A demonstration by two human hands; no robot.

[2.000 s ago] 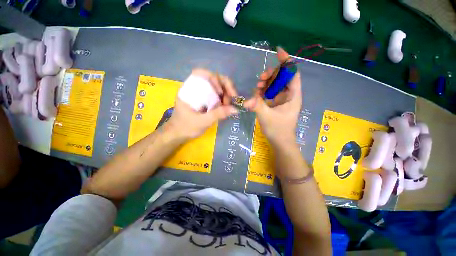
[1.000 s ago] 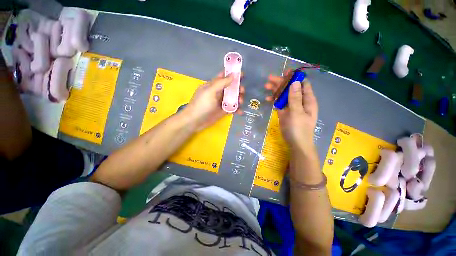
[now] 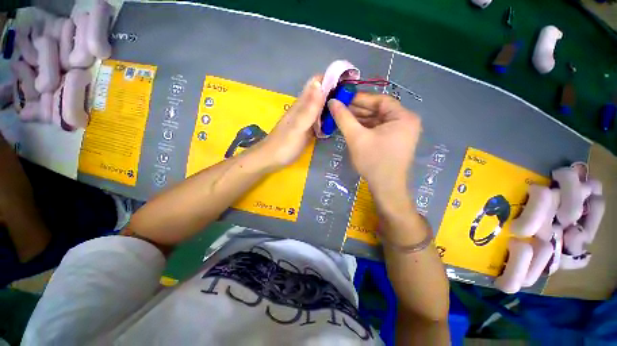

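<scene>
My left hand point(image 3: 292, 130) holds a pale pink housing shell point(image 3: 336, 70) upright over the bench, its hollow side facing right. My right hand point(image 3: 380, 132) grips a blue battery cell point(image 3: 337, 110) with thumb and fingers, at the hollow of the shell. The battery looks partly inside the shell; how far is hidden by my fingers. Red and dark lead wires point(image 3: 371, 82) run from the battery's upper end to the right, over the printed cover. A thin part at their far end is too small to tell.
Shell piles lie at left point(image 3: 46, 57) and right point(image 3: 539, 210) on the bench. The printed cover point(image 3: 257, 34) is grey with yellow panels. Beyond it, the green belt point(image 3: 433, 34) carries a pale shell point(image 3: 546, 49) and brown-and-blue parts point(image 3: 504, 57). Another person's arm shows at left.
The shell has turned its hollow side rightward. My right hand has moved left and brought the battery from beside the shell to it. Things on the belt have shifted in view.
</scene>
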